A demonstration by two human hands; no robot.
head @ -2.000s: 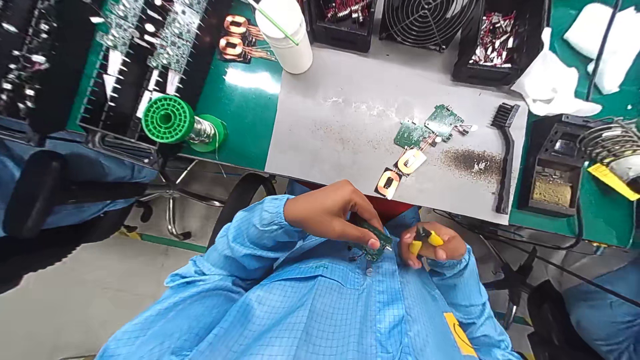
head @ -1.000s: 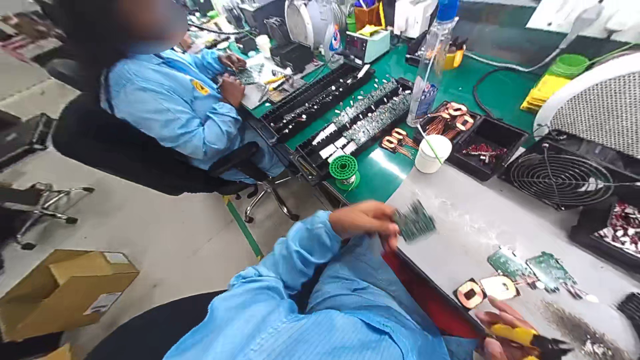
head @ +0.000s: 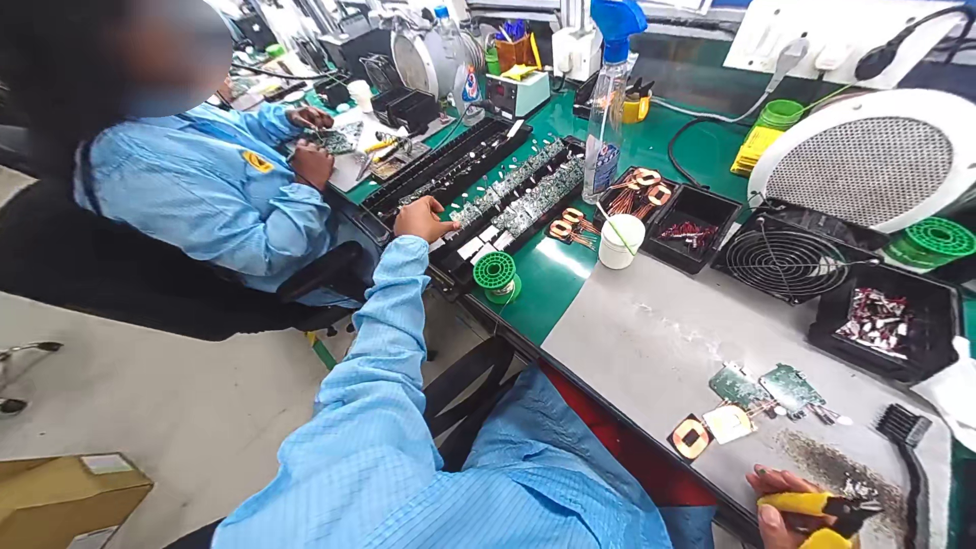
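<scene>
My left hand reaches out to the near end of a black rack filled with small circuit boards; its fingertips are at the rack, and whether they grip a board is hidden. At the lower right, my right hand holds yellow-handled cutters over the grey mat. Two green circuit boards with copper coils lie on the mat above that hand. Dark clippings are scattered beside the cutters, left of a black brush.
A green solder spool, a white cup and a spray bottle stand beside the rack. Black bins, a fan and a round white-rimmed fan line the back. A co-worker sits at the left.
My left hand, which held a green circuit board over the mat's edge a second ago, has moved to the rack. My right hand still holds the cutters. The view has swung left since the first frame.
</scene>
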